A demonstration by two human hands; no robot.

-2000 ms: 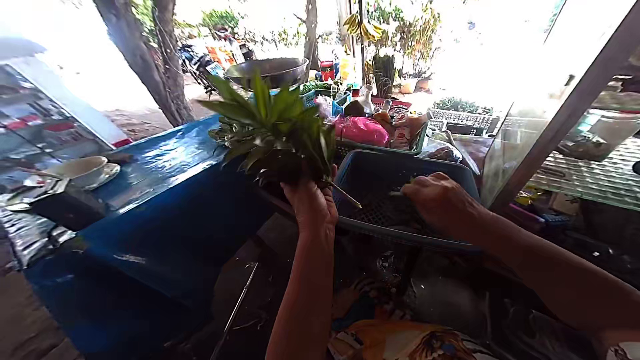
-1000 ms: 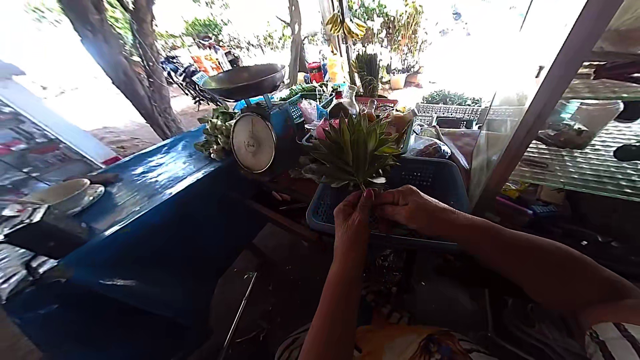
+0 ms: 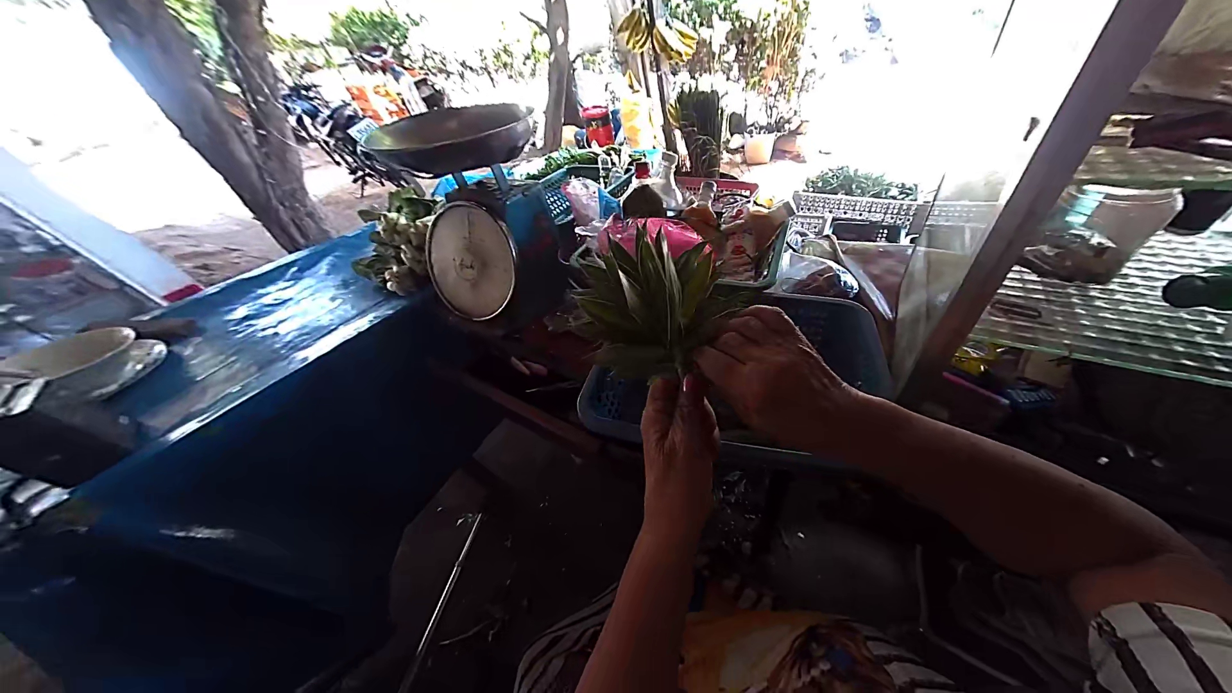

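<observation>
My left hand is closed around the stems of a bunch of pointed green leaves, which stands upright at mid-view. At the bunch's lower right side, my right hand has its fingers bent against the leaves; whether it pinches one is hidden. Both hands are above the near part of a blue-grey plastic basket. Behind the leaves a pink plastic bag lies among bottles in a green basket.
A dial scale with a wide metal pan stands left of the leaves on a blue table. Bowls sit at its left end. A wood-framed glass case rises on the right. Bananas hang behind.
The leaf bunch, earlier tilted left in front of the scale, is now upright to the scale's right. My right hand has moved from over the basket to the bunch.
</observation>
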